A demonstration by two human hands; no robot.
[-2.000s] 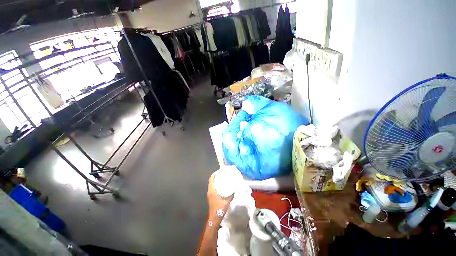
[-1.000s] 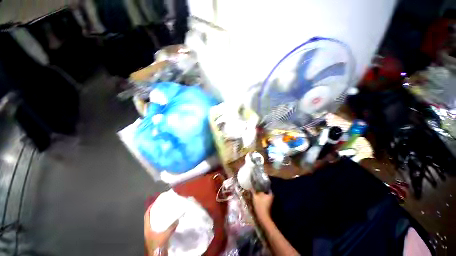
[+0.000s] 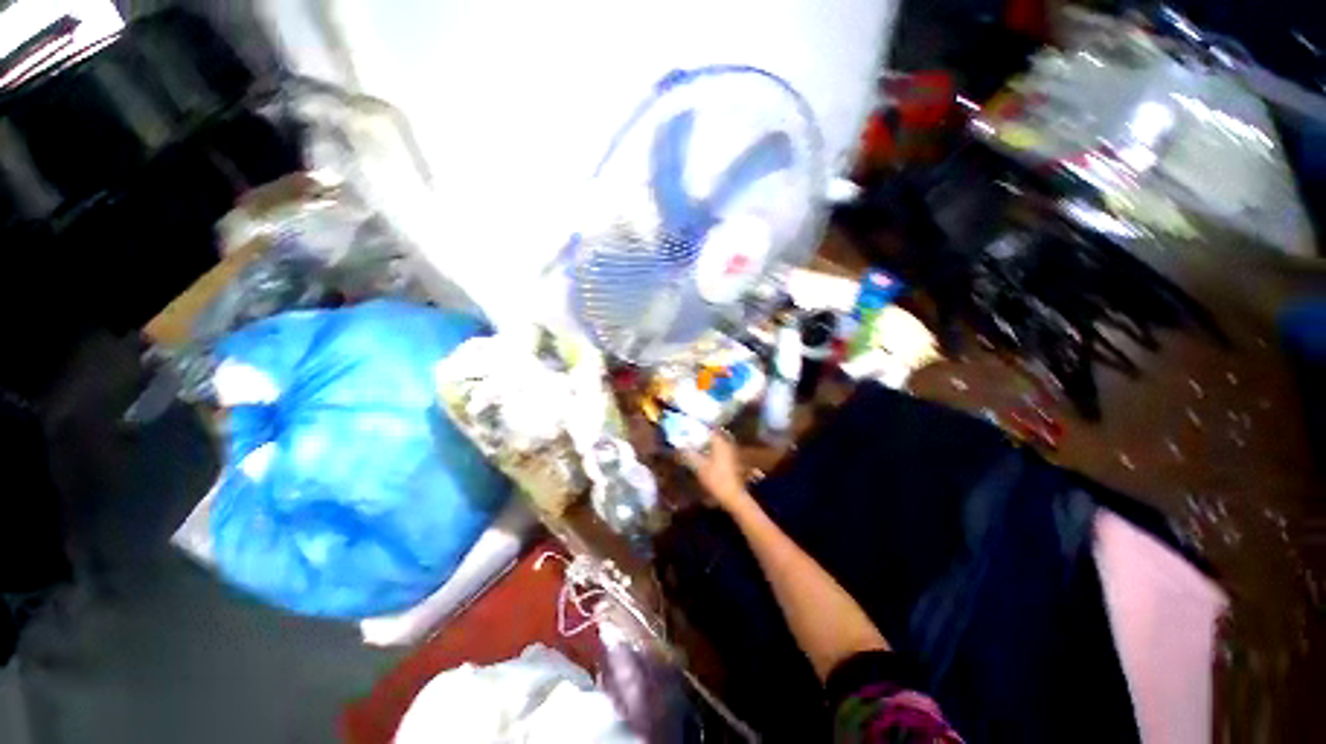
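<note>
My right hand (image 3: 716,468) reaches across the dark garments (image 3: 902,538) to the small things in front of the fan. Its fingertips are at a small pale bottle-like thing (image 3: 684,429); blur hides whether they grip it. A bunched white garment (image 3: 509,705) lies at the bottom edge, over the red cloth (image 3: 473,632). My left hand is not in view. A blurred greyish thing (image 3: 640,676) is beside the white garment; I cannot tell what it is. A pale pink garment (image 3: 1156,625) lies at the right edge of the dark pile.
A blue plastic bag (image 3: 349,465) stands at the left, beside a box of white scraps (image 3: 509,414). The desk fan (image 3: 698,218) stands behind spray cans and bottles (image 3: 814,342). A heap of black hangers (image 3: 1069,298) lies at the upper right of the brown table (image 3: 1163,422).
The view has turned right. My right hand has let go of the spray-gun-like thing and moved forward to the things by the fan. My left hand has gone out of view.
</note>
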